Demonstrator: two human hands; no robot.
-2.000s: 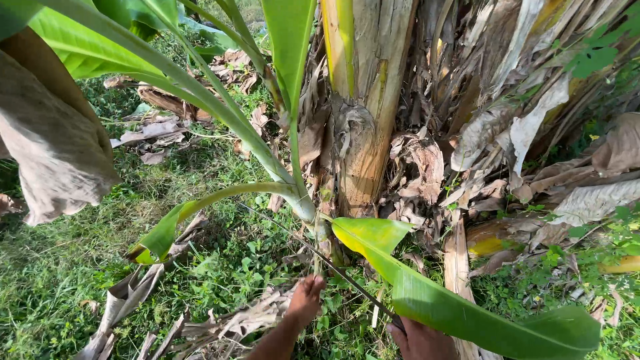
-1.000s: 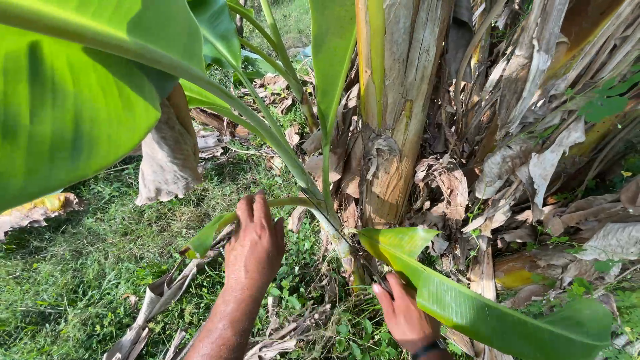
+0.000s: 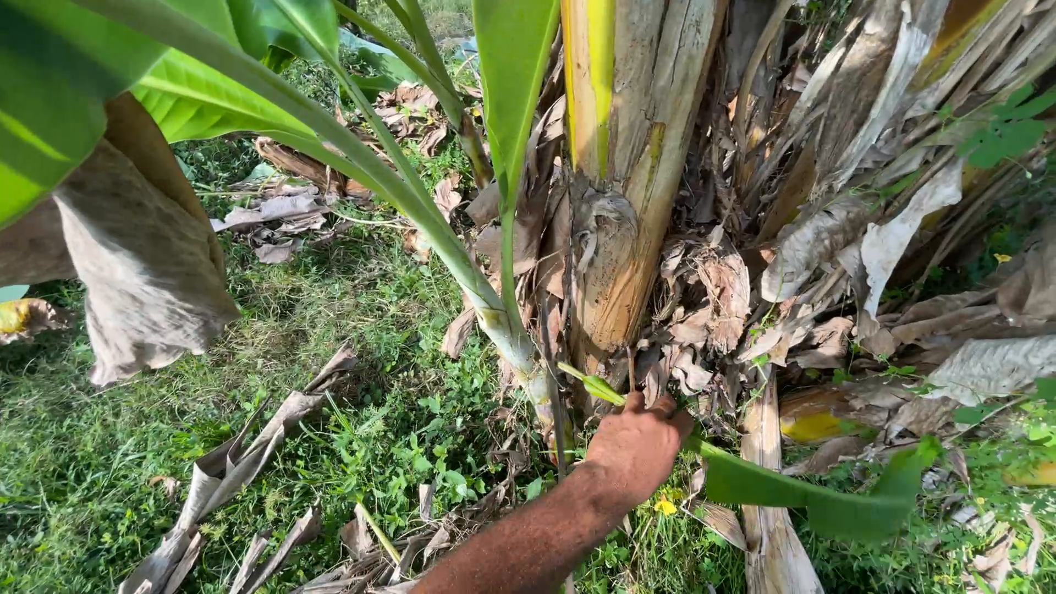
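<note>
My left hand (image 3: 635, 445) reaches in from the bottom centre and is closed around a green banana leaf (image 3: 792, 483). The leaf's narrow stalk end (image 3: 598, 388) sticks out to the upper left of the fingers, and its blade trails to the right. Just left of the hand, a young banana stem (image 3: 495, 322) leans up to the left. A long, thin dark strip, seemingly a blade (image 3: 561, 421), stands nearly upright in front of the stem's base; what holds it is not visible. My right hand is out of view.
A thick banana trunk (image 3: 619, 272) rises behind the hand. Dry leaves (image 3: 825, 264) hang and lie on the right. A withered leaf (image 3: 148, 256) droops at the left above grass (image 3: 272, 330). Dry leaf strips (image 3: 223, 487) lie at the lower left.
My left hand has moved right, from the bent stalk left of the stem to the green leaf. That bent stalk no longer arches left. My right hand has left the view.
</note>
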